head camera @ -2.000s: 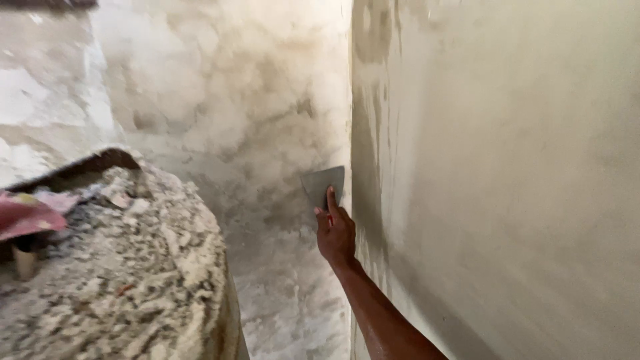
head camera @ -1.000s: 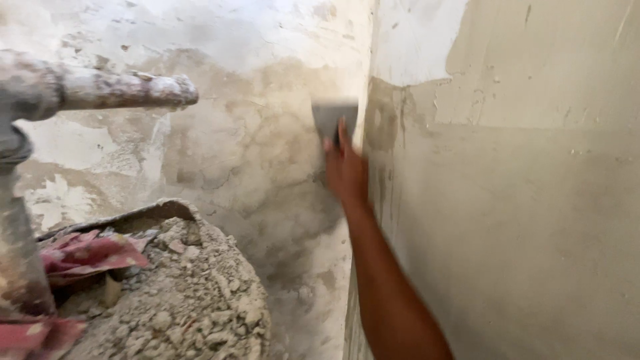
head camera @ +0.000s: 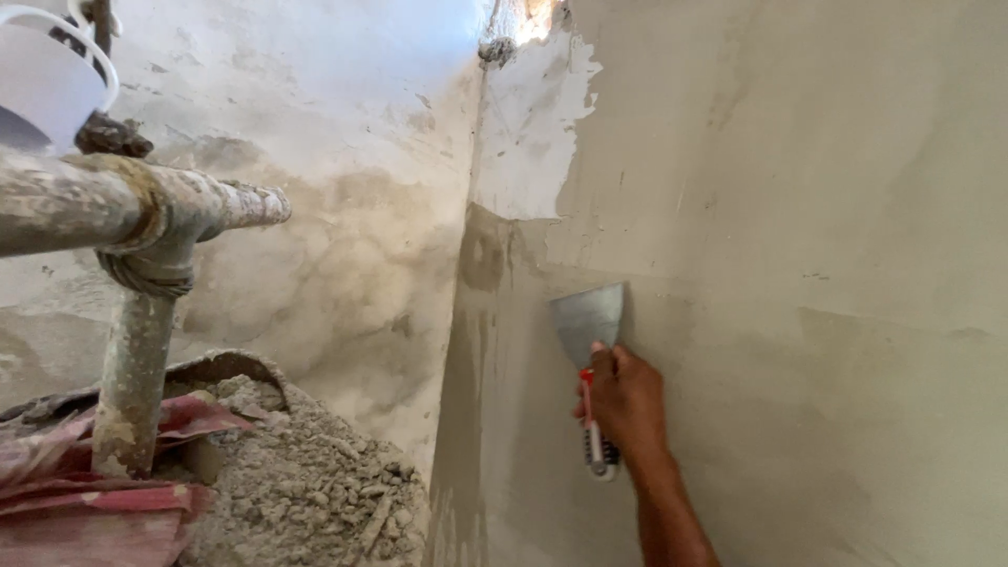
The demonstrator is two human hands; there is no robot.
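Note:
My right hand (head camera: 630, 398) is closed around the handle of a putty knife (head camera: 592, 319) with a wide metal blade and a red, white and black grip. The blade points up and lies against or very near the right-hand wall (head camera: 748, 331), which has a smooth grey-beige coat. Left of the blade, a damp darker strip runs down beside the corner. Above it a white patch (head camera: 531, 134) with a ragged edge shows. My left hand is out of the picture.
At the left, a crusted pipe frame (head camera: 134, 339) stands in front of a mound of crumbly mortar (head camera: 315, 480). Red cloth or sheeting (head camera: 102, 504) lies by the pipe. A white bucket (head camera: 51, 79) is at the upper left. The mottled left wall (head camera: 339, 268) meets the right wall in the corner.
My right hand has moved with the putty knife from the left wall near the corner onto the right wall's side. The view has shifted, bringing the bucket into sight.

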